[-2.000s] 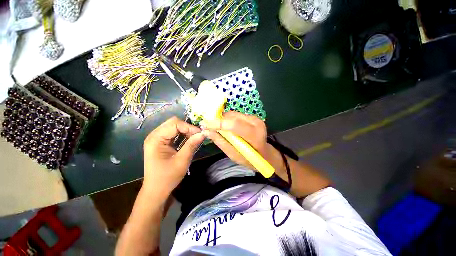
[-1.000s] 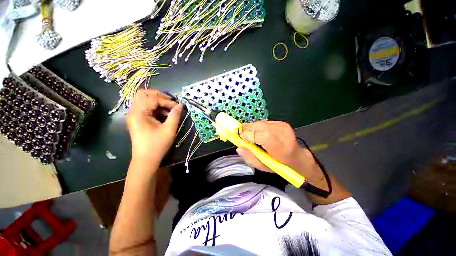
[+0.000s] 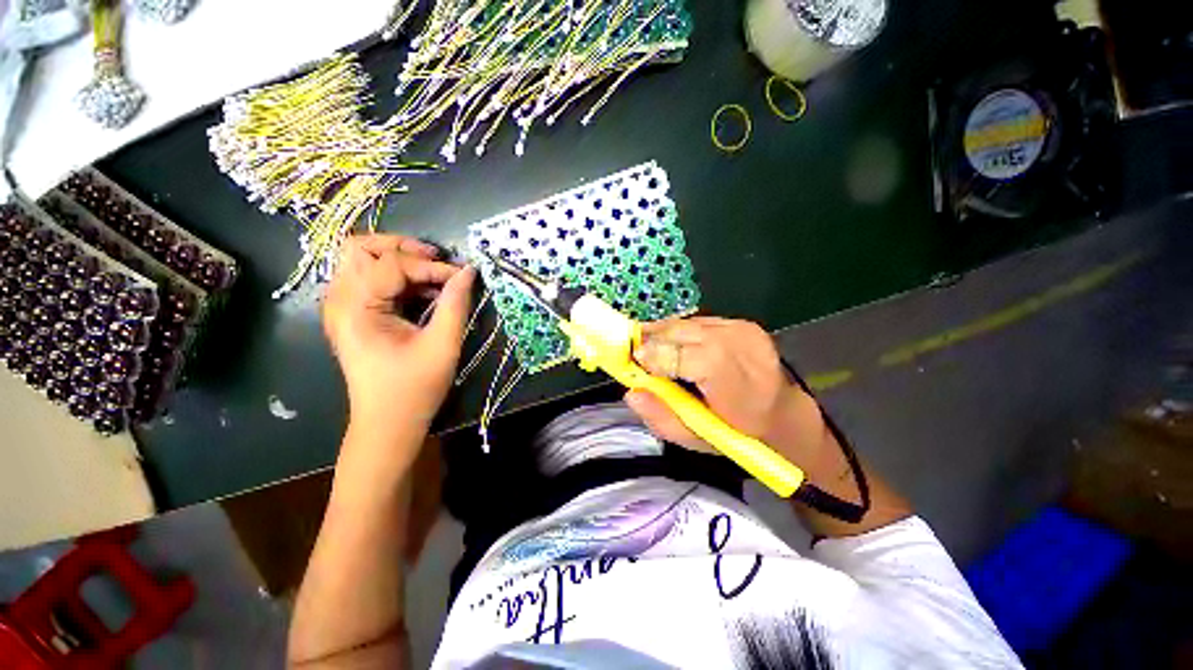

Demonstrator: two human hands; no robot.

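Observation:
My right hand (image 3: 713, 380) grips a yellow soldering iron (image 3: 707, 422); its thin metal tip reaches the upper left edge of the panel. The white-and-green PCB panel (image 3: 595, 255) lies flat on the dark green bench, with a few wires hanging from its left side. My left hand (image 3: 399, 321) is at the panel's upper left corner, thumb and forefinger pinched together near the tip. A lead wire seems to be between them, but it is too small and glaring to see clearly. A loose wire pile (image 3: 308, 144) lies beyond my left hand.
A wired panel (image 3: 563, 52) lies at the back. Dark component panels (image 3: 79, 308) stand at left. Two rubber bands (image 3: 731, 127), a pale pot (image 3: 814, 37) and a black fan (image 3: 1007, 144) are at back right. Bundled wires (image 3: 110, 92) lie on white sheet. A red stool (image 3: 98, 596) is below.
Two seconds ago both hands were together over the panel's lower left. They have since parted, the left to the panel's upper left corner, the right rightward with the iron. Little differs from one second ago.

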